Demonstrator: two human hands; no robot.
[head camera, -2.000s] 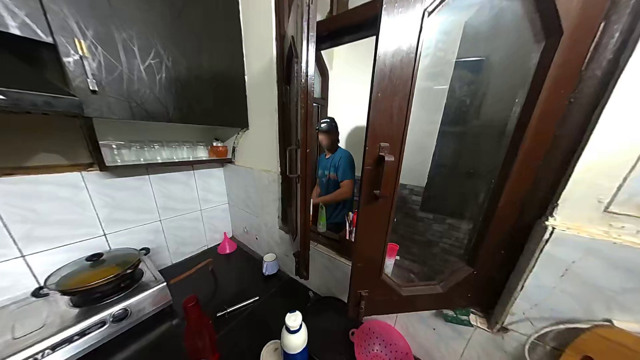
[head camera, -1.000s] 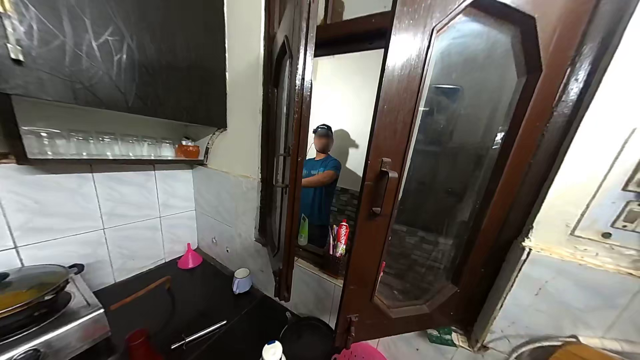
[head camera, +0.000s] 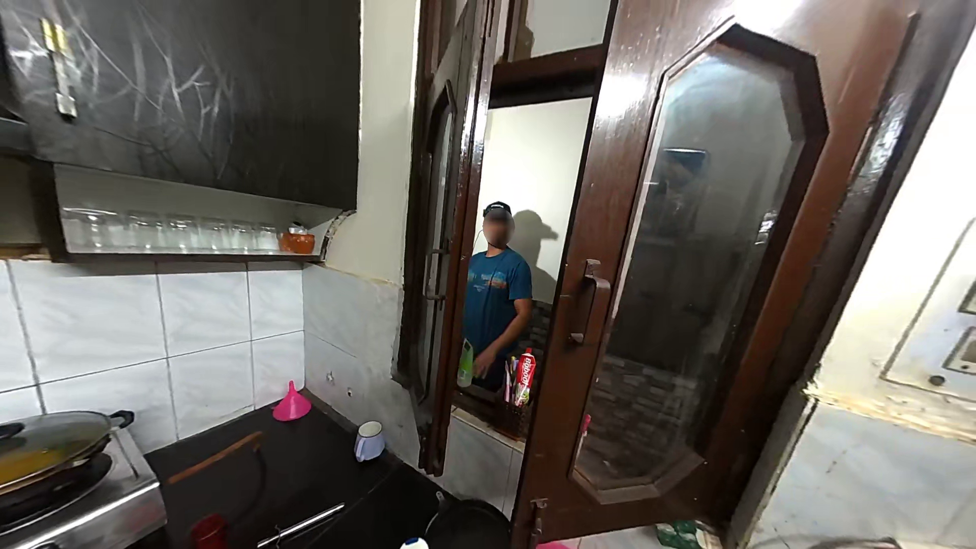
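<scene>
Neither my left hand nor my right hand is in view. On the black countertop (head camera: 229, 488) stand a pink funnel (head camera: 292, 404), a white and lilac mug (head camera: 370, 441) and a red container (head camera: 210, 531). A brown stick-like object (head camera: 216, 457) and a metal rod (head camera: 301, 526) lie there too. A pan with a glass lid (head camera: 53, 446) rests on the gas stove (head camera: 84, 507) at the left. A dark frying pan (head camera: 469, 526) shows at the bottom edge, partly cut off. The wooden window shutters (head camera: 579, 427) stand ajar.
Through the gap a person (head camera: 497, 305) in a blue T-shirt and cap is seen, with a green bottle (head camera: 465, 363) and a red toothpaste tube (head camera: 524, 377) in front. Several glasses (head camera: 168, 233) and an orange bowl (head camera: 296, 242) stand on the shelf below a dark cabinet (head camera: 191, 99).
The person beyond the shutters has lowered an arm that was bent across the chest one second ago. The view has shifted since the earlier frames.
</scene>
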